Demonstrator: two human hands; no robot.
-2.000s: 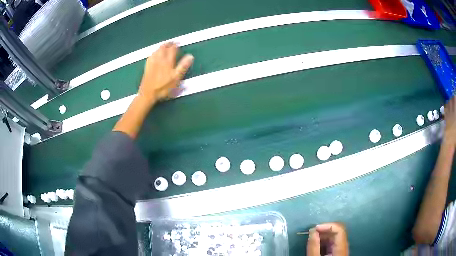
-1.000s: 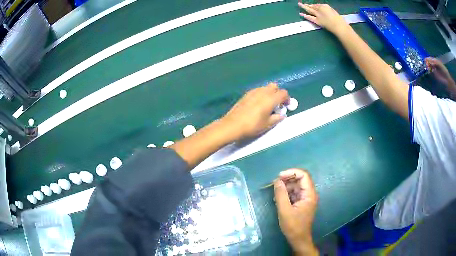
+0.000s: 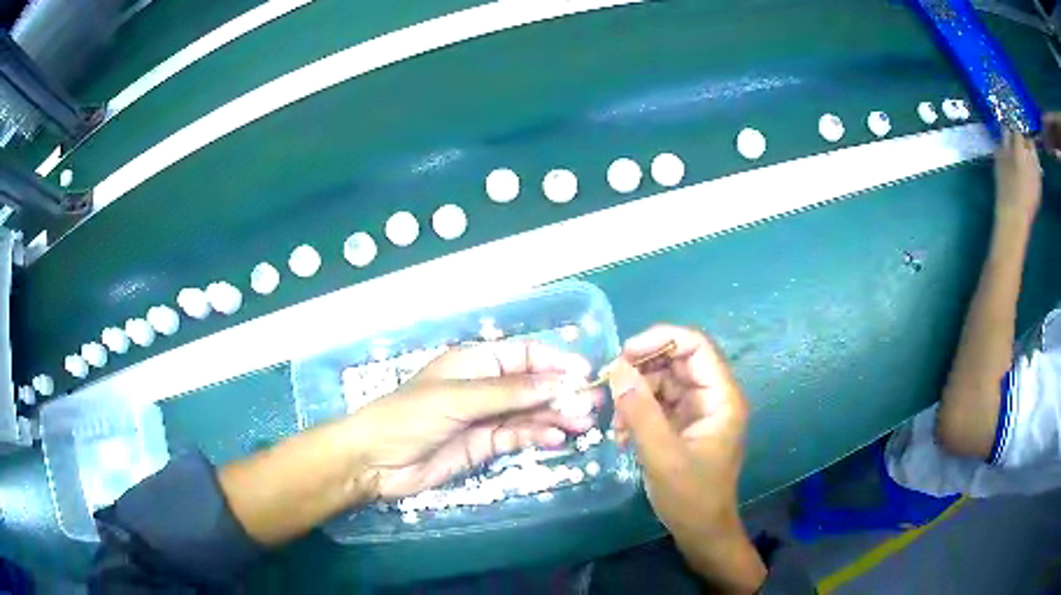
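Observation:
My left hand [image 3: 465,418] is above the clear parts tub [image 3: 465,517], its fingertips closed on a round white piece [image 3: 572,395]. My right hand [image 3: 686,430] is at the tub's right side and holds a thin tan pick [image 3: 640,363]. The pick's tip is at the white piece. The tub holds many tiny white bits; my left hand and wrist hide part of them. The exact contact between pick and piece is too blurred to tell.
A row of round white pieces [image 3: 403,228] lies on the green conveyor [image 3: 384,140] behind the pale guide rail [image 3: 465,273]. A second clear tub [image 3: 105,453] stands left. At right are another person's arm [image 3: 983,314] and a blue tray [image 3: 972,52]. Grey posts stand upper left.
My left hand has come back from the belt to above the tub, now with a white piece. My right hand's pick has met it. The neighbouring person's arm has drawn back from the belt.

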